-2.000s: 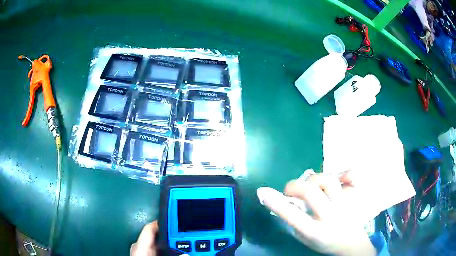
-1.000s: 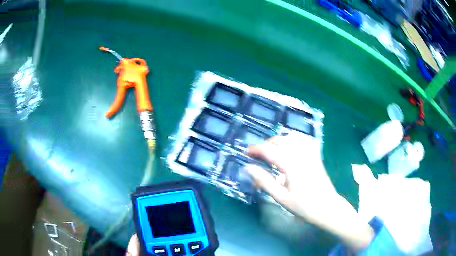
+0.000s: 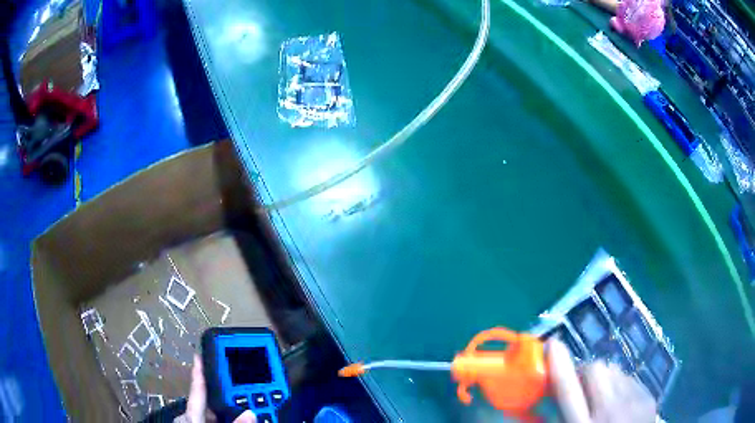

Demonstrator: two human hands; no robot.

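Note:
My left hand (image 3: 195,395) holds the battery tester (image 3: 248,373) at the bottom, over the near side of the scrap carton. The tester has a black rim, a blue face and a dark screen facing up. My right hand (image 3: 592,388) is closed around the orange air blow gun (image 3: 503,369) at the lower right. The thin nozzle points left toward the tester, with a gap between them. The lens tray (image 3: 602,263) with black-framed panels lies beyond my right hand, which hides part of it.
The open scrap carton (image 3: 132,198) with thin white frames stands left of the green bench (image 3: 464,223). A pale air hose (image 3: 414,124) curves across the bench. A crinkled clear bag (image 3: 314,81) lies near the far left edge. A green rail runs at right.
The view has swung left, bringing the carton into sight. My right hand has left the lens tray and taken hold of the air blow gun. The tester is now over the carton.

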